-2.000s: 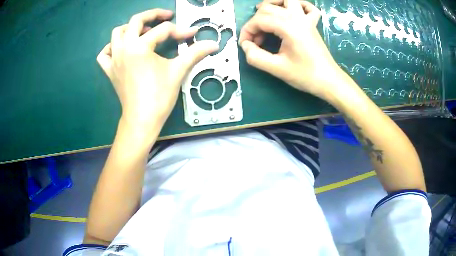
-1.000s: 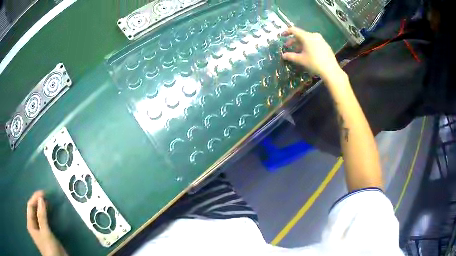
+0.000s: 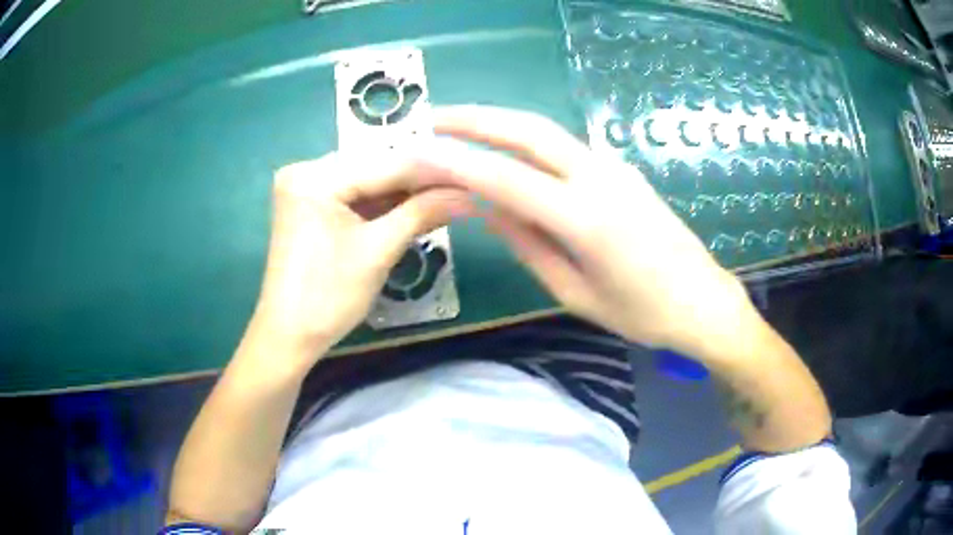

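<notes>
A silver three-hole plate (image 3: 385,138) lies flat on the green bench in front of me, its long side pointing away. Its far and near round openings show; my hands cover the middle one. My left hand (image 3: 332,225) is over the plate's left side, thumb and fingers bent towards the middle. My right hand (image 3: 585,225) comes from the right, blurred, and its fingertips meet my left fingertips above the plate. Whether either hand holds a small part is hidden. The clear blister tray (image 3: 731,157) lies to the right, with brassy bits near its right edge.
Another metal plate (image 3: 920,167) lies beyond the tray at the right. Parts of other plates show at the top edge. The green bench's front edge (image 3: 209,374) runs just before my body. Dark clothing (image 3: 836,324) is at the right, below the bench edge.
My right hand has moved from the far end of the tray back to the plate. My left hand has come over the plate, and the two hands now meet. The view has turned back left.
</notes>
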